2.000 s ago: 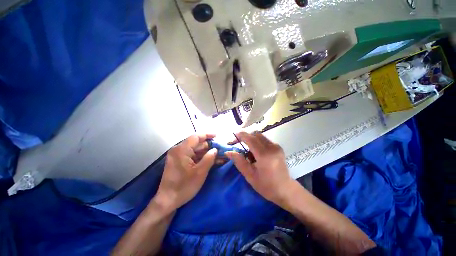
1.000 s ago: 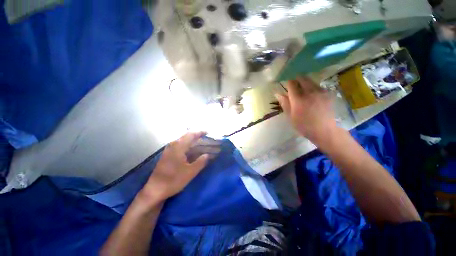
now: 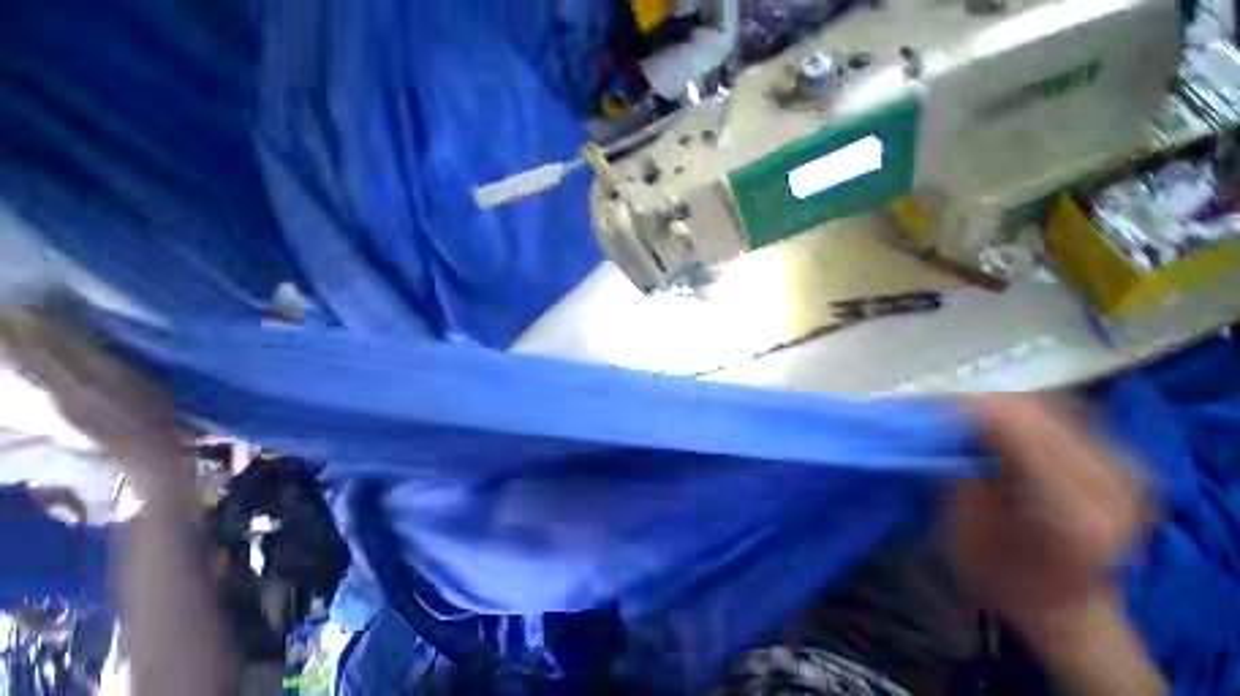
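A blue garment is stretched in the air across the view, in front of the sewing machine, with a straight paler blue band along its top edge. My right hand, blurred, grips the band's right end. My left hand, at the far left and blurred, is at the garment's other end; its fingers are too blurred to make out, but the cloth is pulled taut from it. The cream sewing machine with a green panel stands behind the cloth.
Black thread snips lie on the white table beside a long dark strip. A yellow box of white scraps stands at the right. Large blue cloths hang at the back left. More blue cloth lies at the right edge.
My right hand has left the snips and now holds the garment at the right. My left hand has moved far left. The garment has been lifted and spread, and the view has shifted.
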